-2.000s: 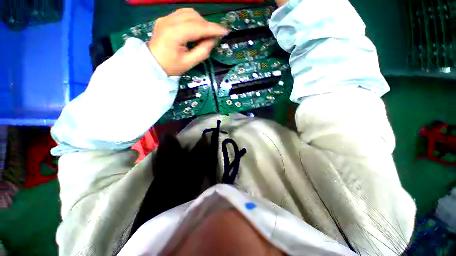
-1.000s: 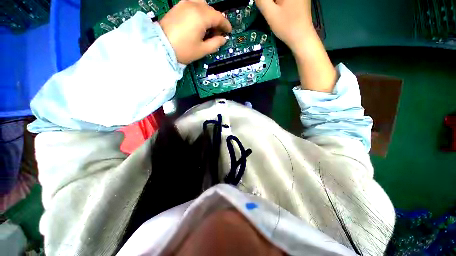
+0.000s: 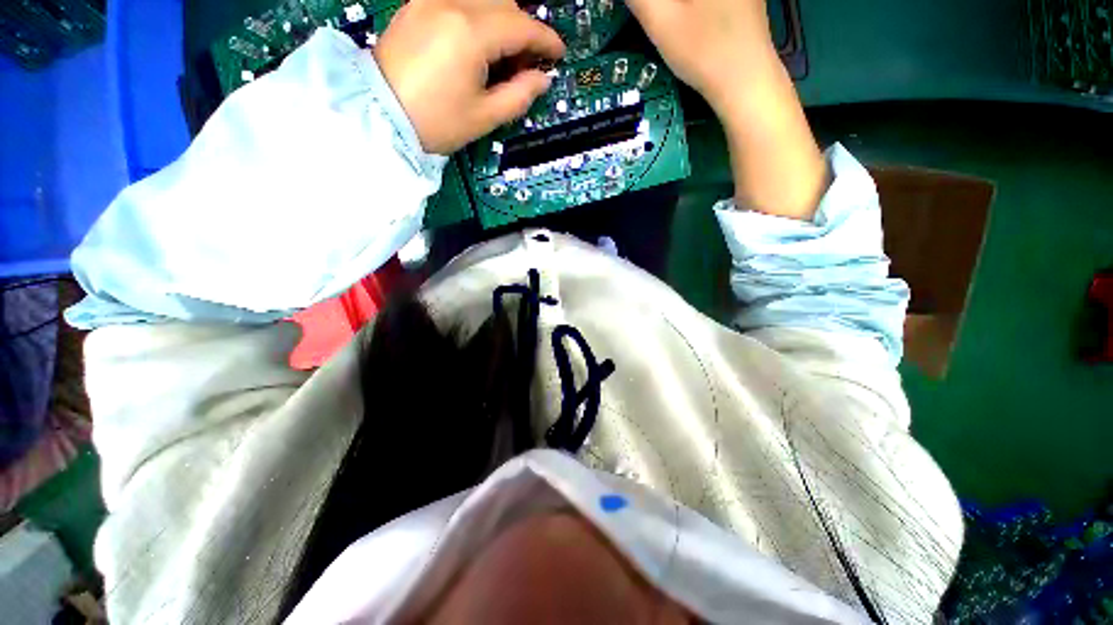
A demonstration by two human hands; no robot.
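A green circuit board panel (image 3: 574, 138) with a long dark bar and small white parts lies at the bench's front edge; its far part is cut off by the top of the picture. My left hand (image 3: 470, 73) is over the panel with thumb and fingertips close together near small parts; whether a piece is between them is too small to tell. My right hand (image 3: 702, 37) is at the panel's far right, its fingers cut off by the top edge.
A blue plastic bin (image 3: 73, 159) stands at left, with boards at its top. More boards (image 3: 1074, 43) are at upper right. A brown cardboard box (image 3: 934, 244) is on the floor at right, with a red object (image 3: 1102, 317) beyond it. Boards (image 3: 1037, 568) lie at lower right.
The panel sits nearer the top left and more of it is out of view than two seconds ago. My right hand has come into view over it. Since one second ago, little has changed.
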